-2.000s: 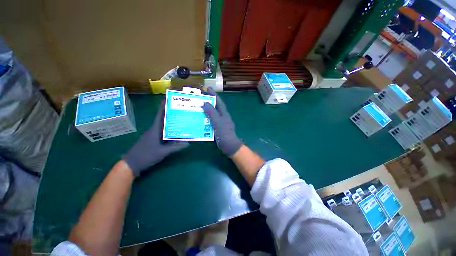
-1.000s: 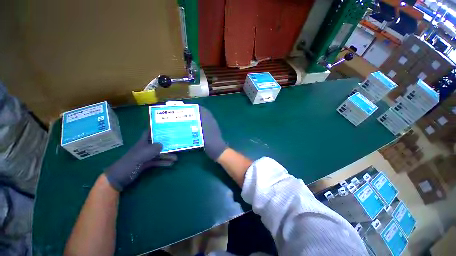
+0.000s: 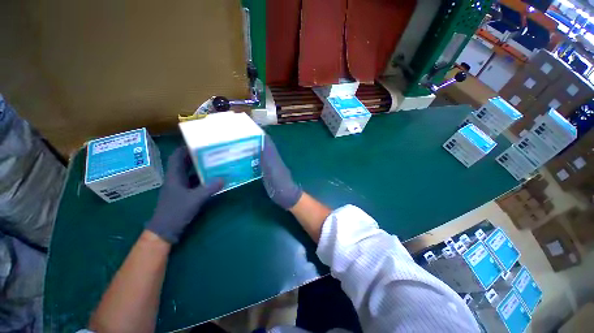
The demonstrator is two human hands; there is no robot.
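Observation:
A carton [image 3: 228,156] with a white top face and a blue label panel towards me is held up over the bench, tilted and a little blurred. My left hand [image 3: 179,195], in a dark grey glove, grips its left side and lower edge, thumb at the front. My right hand [image 3: 279,175], also gloved, lies along its right side; its fingers are partly hidden by the carton. Another carton [image 3: 124,162] sits at the bench's left end. One carton [image 3: 346,116] stands by the roller conveyor [image 3: 296,104], with another white-and-blue box edge just behind it under the red curtain.
Several cartons [image 3: 470,144] stand at the green bench's [image 3: 391,175] right end. Grouped cartons [image 3: 483,263] sit on a side stand at lower right. Lever knobs [image 3: 221,104] flank the tunnel opening. A cardboard sheet [image 3: 130,58] stands behind left; silvery bags [image 3: 29,175] lie at far left.
The held carton has been tipped, from its blue label face showing flat to its white face showing on top. My left hand has shifted its grip. Another box has appeared under the curtain.

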